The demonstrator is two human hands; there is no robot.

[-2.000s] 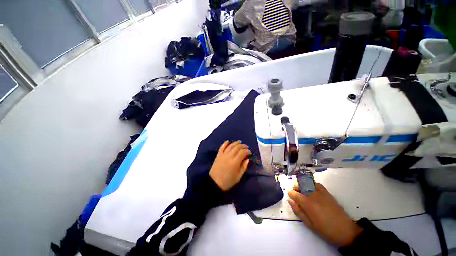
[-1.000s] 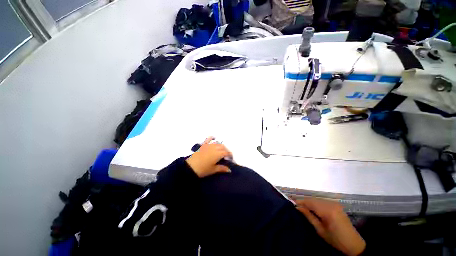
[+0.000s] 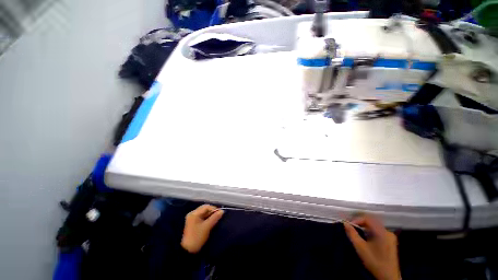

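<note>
A large dark navy garment panel (image 3: 273,235) hangs below the table's front edge, in front of me. Its upper edge shows a thin pale line stretched between my hands. My left hand (image 3: 201,227) pinches the edge at the left end. My right hand (image 3: 374,243) pinches it at the right end and is slightly blurred. The white sewing machine (image 3: 366,71) with a blue stripe stands beyond, with no cloth under its needle area. The lower part of the panel merges with dark clothing.
Dark thread snips (image 3: 377,113) lie on the machine bed right of the needle. A dark pouch-like opening (image 3: 221,46) is at the table's back left. Dark cloth bundles (image 3: 155,57) and a blue bin (image 3: 102,172) are left of the table. A dark blue object (image 3: 421,121) sits at the right.
The panel went from the machine to the table's front edge, then below it. My left hand moved down off the tabletop. Both hands now hold the edge stretched. The view has shifted.
</note>
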